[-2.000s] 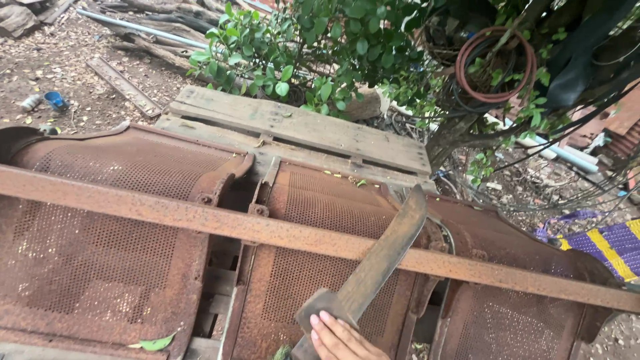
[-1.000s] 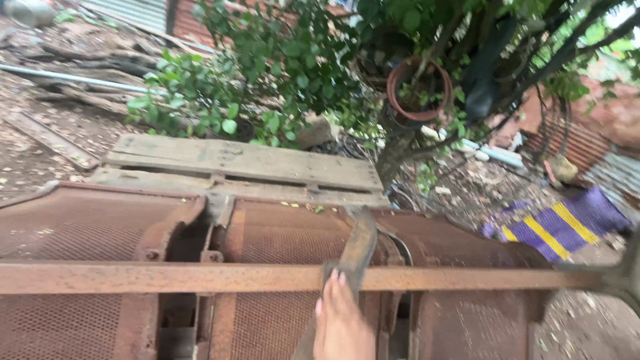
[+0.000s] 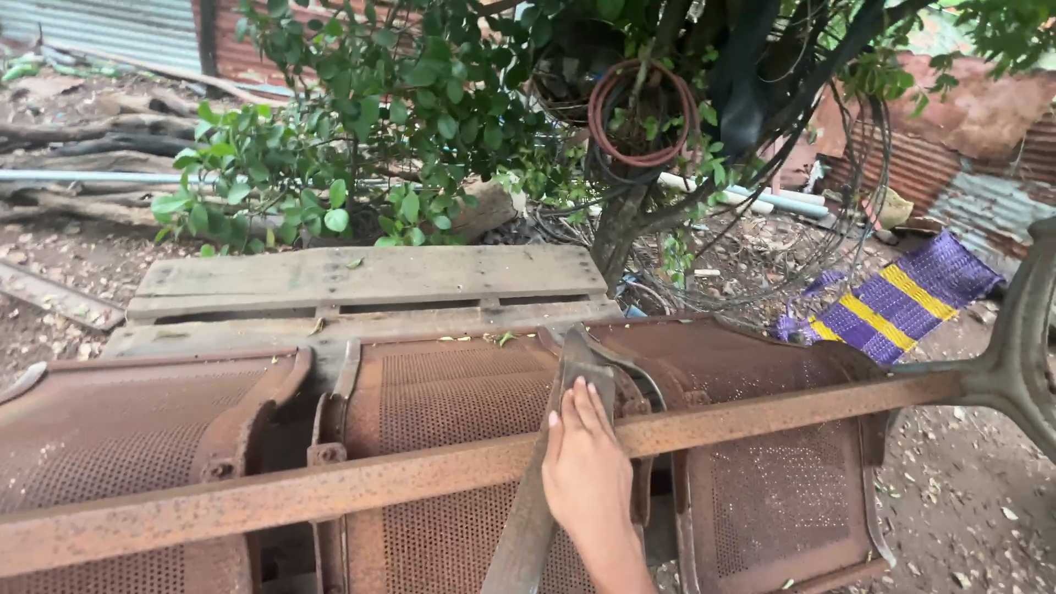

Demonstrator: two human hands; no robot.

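Observation:
My right hand comes up from the bottom edge, fingers stretched forward over a flat grey block, which looks like a sharpening stone. The block lies against the upper end of a long, worn metal blade, close to its tip. This blade slants up from the bottom edge across a rusty metal bar. Its lower end is outside the frame, and so is my left hand. Under the bar and blade are rusty perforated metal seats joined in a row.
A wooden pallet lies behind the seats. A curved metal leg rises at the right. Beyond are a leafy tree with a coiled reddish hose, a purple and yellow woven mat, branches and corrugated sheets.
My right hand and the block have moved along the blade to near its tip; two seconds ago they were lower down on it. The view has tilted up.

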